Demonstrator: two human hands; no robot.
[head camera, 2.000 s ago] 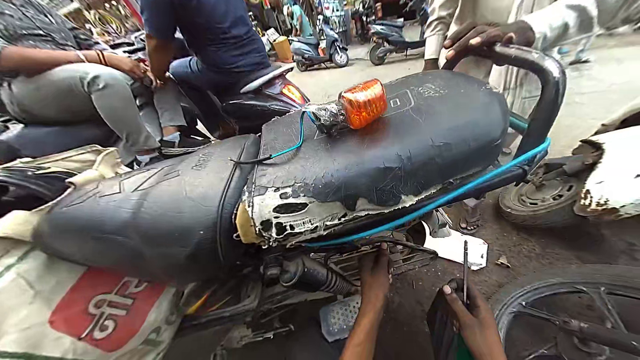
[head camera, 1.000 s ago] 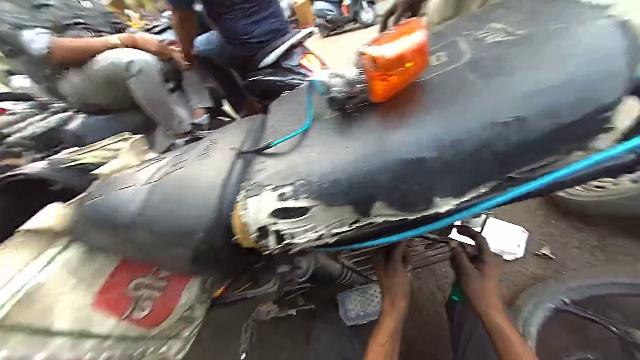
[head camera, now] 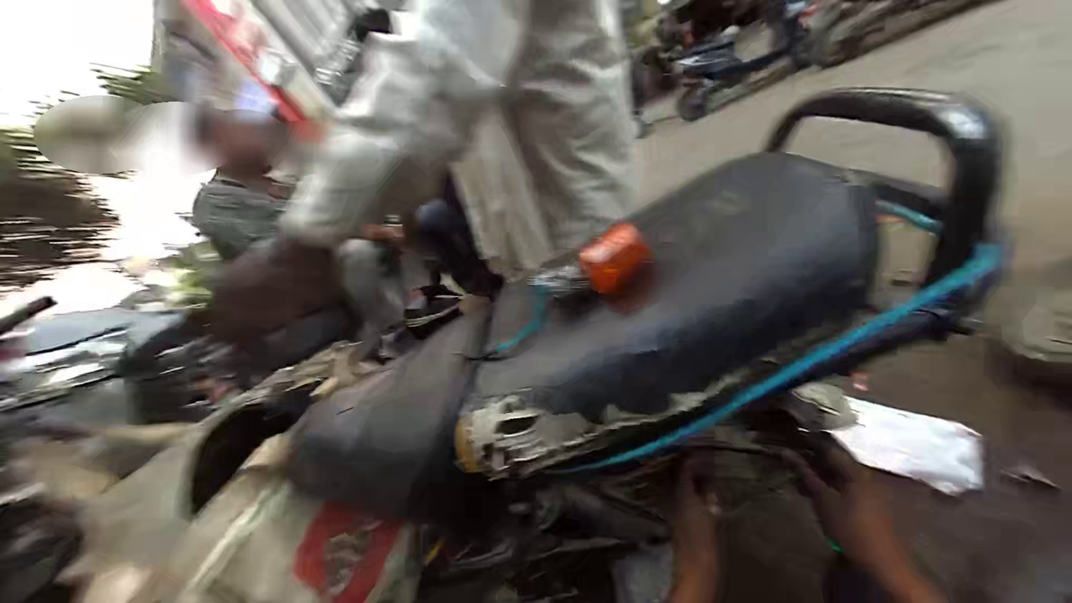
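Observation:
My left hand point(head camera: 697, 502) reaches under the edge of a torn black motorcycle seat point(head camera: 695, 293), at a dark thin wire or rod point(head camera: 741, 450). Close by on the right, my right hand point(head camera: 829, 481) is at the other end of that dark piece; blur hides the fingers of both hands. An orange turn signal point(head camera: 615, 258) with a teal wire point(head camera: 528, 331) lies on top of the seat. Along the seat's lower side runs a blue cable point(head camera: 779, 377), up to the black grab rail point(head camera: 976, 167).
A person in pale clothes point(head camera: 553, 109) stands right behind the seat. A sack with red print point(head camera: 335, 544) hangs at the lower left. A white sheet-like piece point(head camera: 913, 444) lies on the ground to the right. Parked two-wheelers point(head camera: 720, 71) stand farther back.
The view has swung strongly. My right hand, lower and holding a slim dark tool two seconds ago, has come up beside my left hand under the seat. The pale-clothed person now stands farther left along the seat.

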